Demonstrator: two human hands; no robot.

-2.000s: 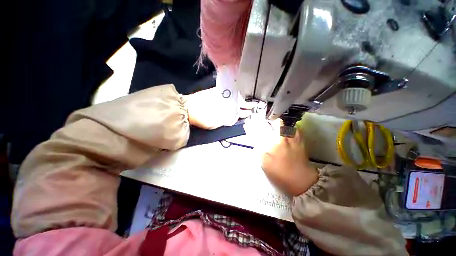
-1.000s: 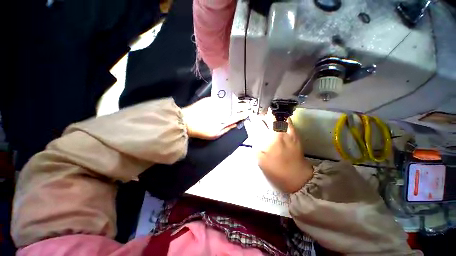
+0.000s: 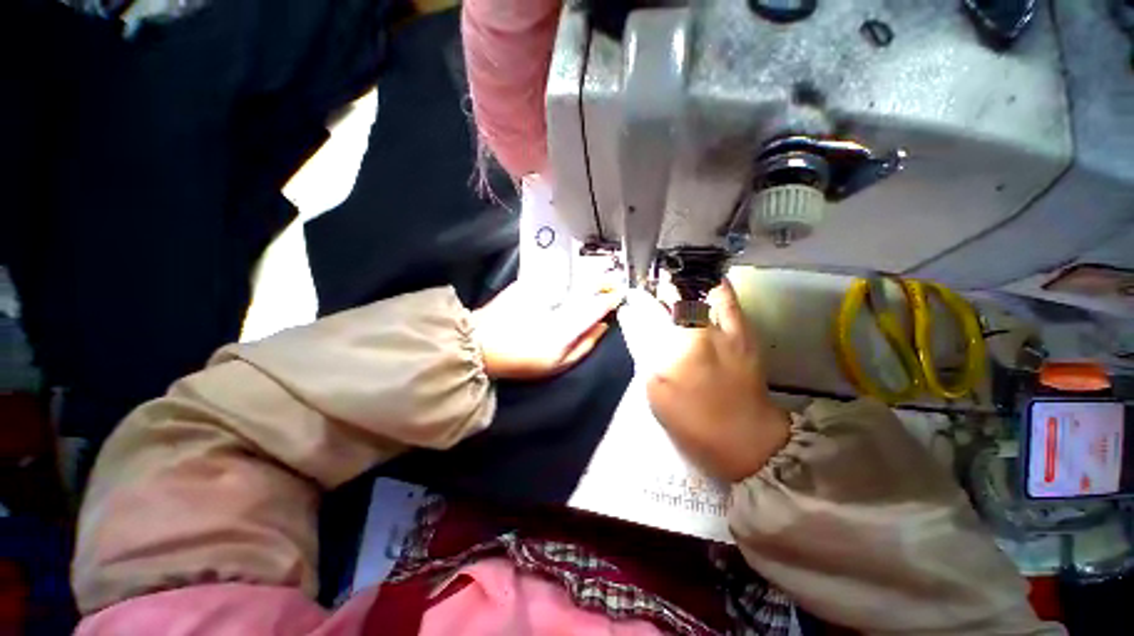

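Black cloth [image 3: 547, 429] lies on the white machine bed [image 3: 647, 478] under my left forearm and reaches up to the presser foot [image 3: 606, 252]. My left hand [image 3: 541, 329] lies on the cloth just left of the foot, fingers pointing at it. My right hand [image 3: 706, 383] is just right of the foot, fingertips at the cloth edge, partly behind a dark clamp-like part with a knob. Strong glare washes out the fingertips, so whether either hand pinches the cloth is not clear. The white sewing machine head [image 3: 871, 162] stands above.
Yellow-handled scissors [image 3: 914, 342] lie right of my right hand. Beyond them are a lit phone [image 3: 1074, 447], an orange item [image 3: 1074, 375] and clear clutter. A large black garment pile [image 3: 162, 186] fills the left. A pink thread bundle [image 3: 512, 93] hangs at the head's left end.
The black cloth now covers more of the bed's front, where a narrow strip showed before. My left hand sits slightly lower and farther from the foot. The view has shifted slightly.
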